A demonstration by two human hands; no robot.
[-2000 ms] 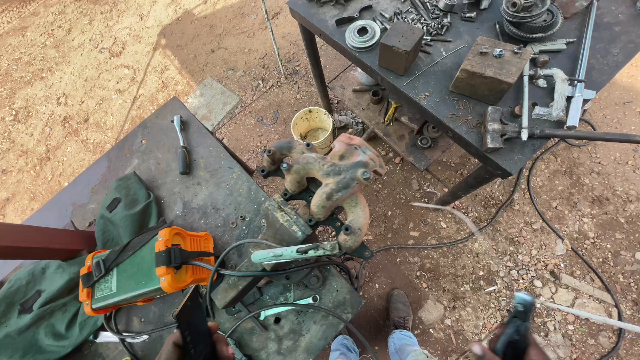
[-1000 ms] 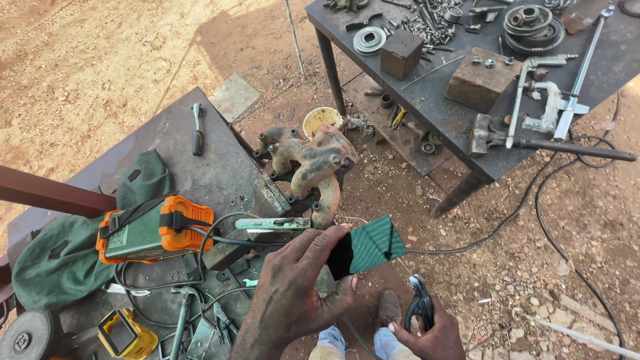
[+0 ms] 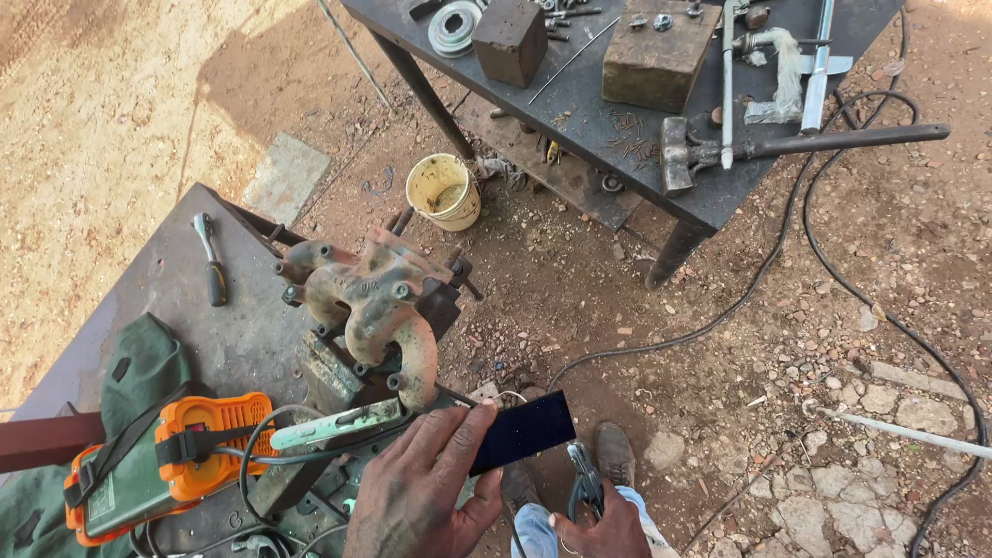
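My left hand holds a dark rectangular glass plate between thumb and fingers, just below the exhaust manifold. To its right my right hand is closed around a welding electrode holder with a cable. A rusty cast-iron exhaust manifold rests at the bench's right edge, by a vise. A pale green clamp handle lies left of my left hand. An orange and green portable welding machine sits at the lower left.
A ratchet wrench and green cloth lie on the near bench. A bucket stands on the ground between the benches. The far bench holds a sledgehammer, a wooden block and clamps. Black cable loops over the ground.
Both hands have come together below the manifold since two seconds ago. The plate showed a green sheen one second ago and now looks dark. The view has moved closer to the manifold.
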